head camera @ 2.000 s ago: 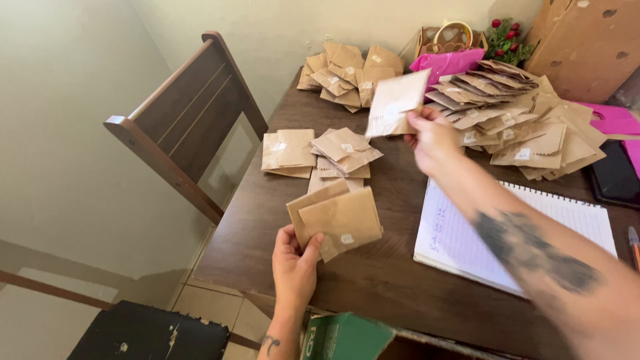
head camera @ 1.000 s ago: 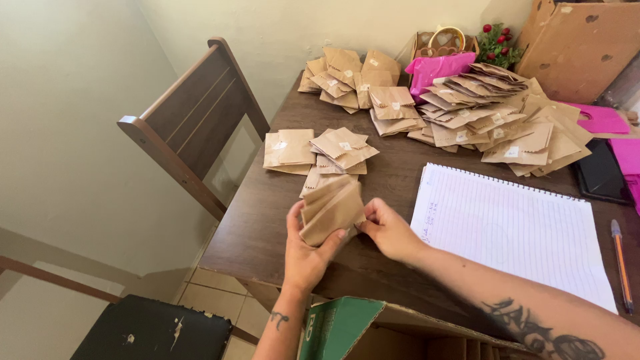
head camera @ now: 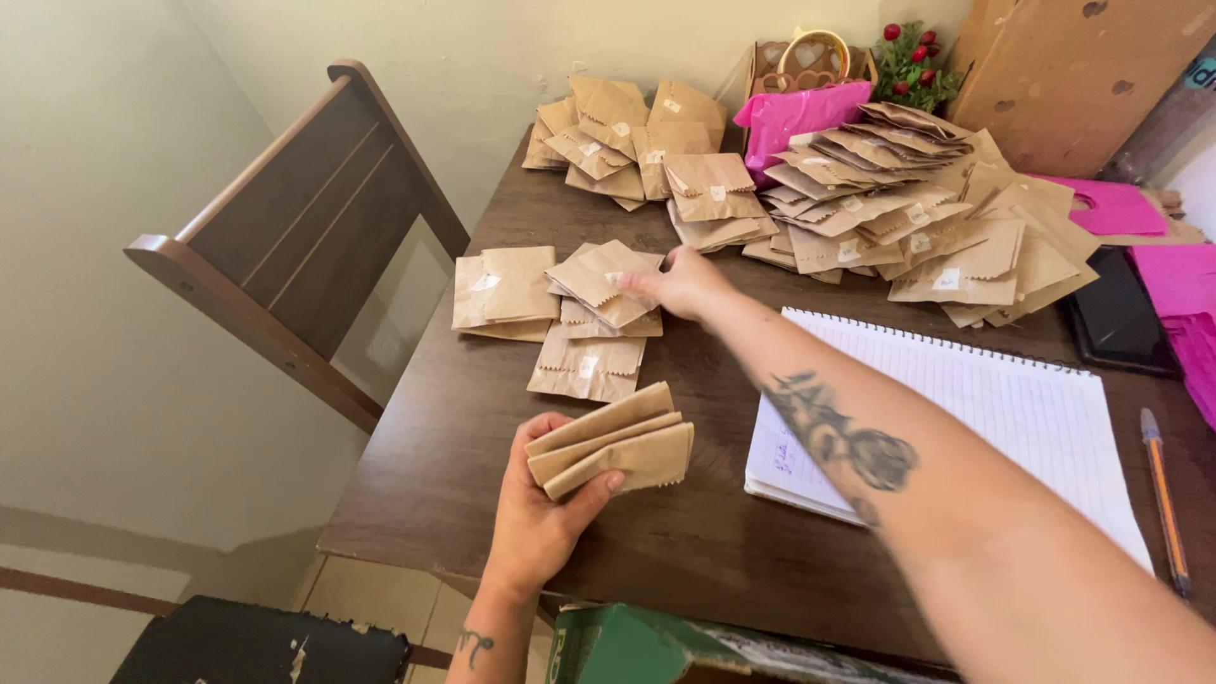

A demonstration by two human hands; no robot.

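Note:
My left hand grips several folded brown paper packets above the near left part of the table. Farther off, my right hand touches the right side of a small pile of brown paper packets; its fingertips are partly hidden, so a firm hold cannot be told. Beside that pile on the left lies another folded packet, and one with a white sticker lies in front. More packets are by the wall, next to a short stack. A large heap of packets spreads to the right.
A spiral notebook with handwriting lies under my right forearm, with a pen and black phone farther right. A green box stands at the near table edge. Left are a wooden chair, and behind, a cardboard box.
My right hand has moved from beside my left hand, away to the pile in the middle. The packets in my left hand now show their folded edges. Two seconds ago my right hand held a packet.

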